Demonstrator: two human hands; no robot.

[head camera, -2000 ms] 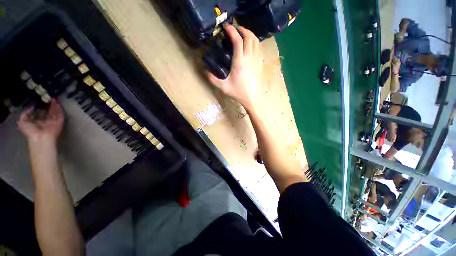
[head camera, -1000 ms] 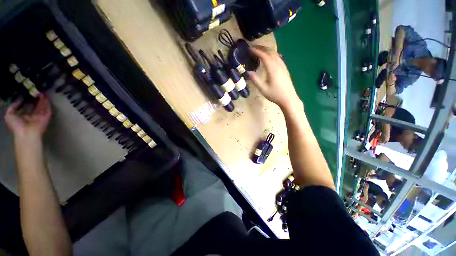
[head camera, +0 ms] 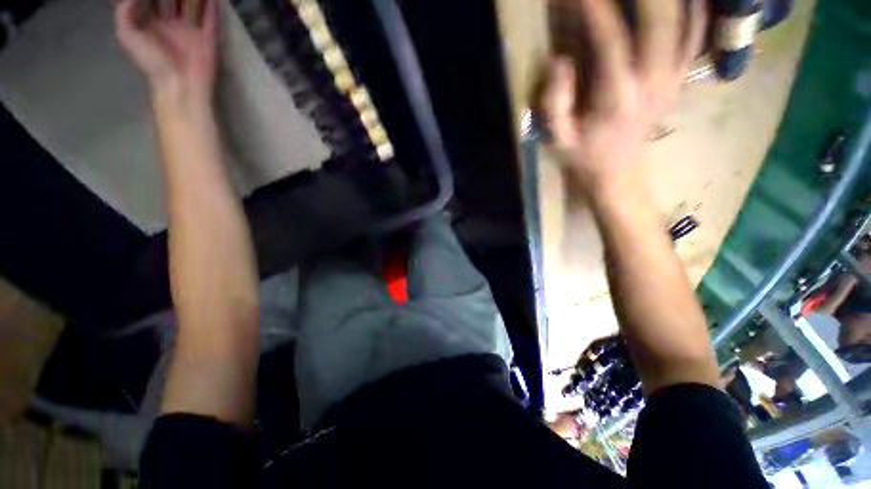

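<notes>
My left hand (head camera: 181, 43) is at the top edge over the pale divider sheet (head camera: 86, 105) in the black tray (head camera: 420, 105); its fingertips are cut off, so its grip is unclear. A row of packed power adapters (head camera: 349, 81) with cream marks and dark cords lies along the tray's right side. My right hand (head camera: 616, 95) is blurred over the tan bench-top (head camera: 707, 158), fingers spread. Dark shapes show between and beyond its fingers; whether it grips them is unclear. A black adapter with a pale label (head camera: 738, 33) lies right of it.
A small black unit (head camera: 683, 227) lies on the bench beside my right forearm. A dense black cluster (head camera: 606, 377) sits lower on the bench. The green conveyor (head camera: 793, 172), with a curved rail, runs at right. People's arms show beyond it. A red item (head camera: 395, 272) is at my lap.
The view has swung, so tray and bench appear shifted right and up. My right hand has moved from the bench's belt side towards its tray side. The black cases have left the view.
</notes>
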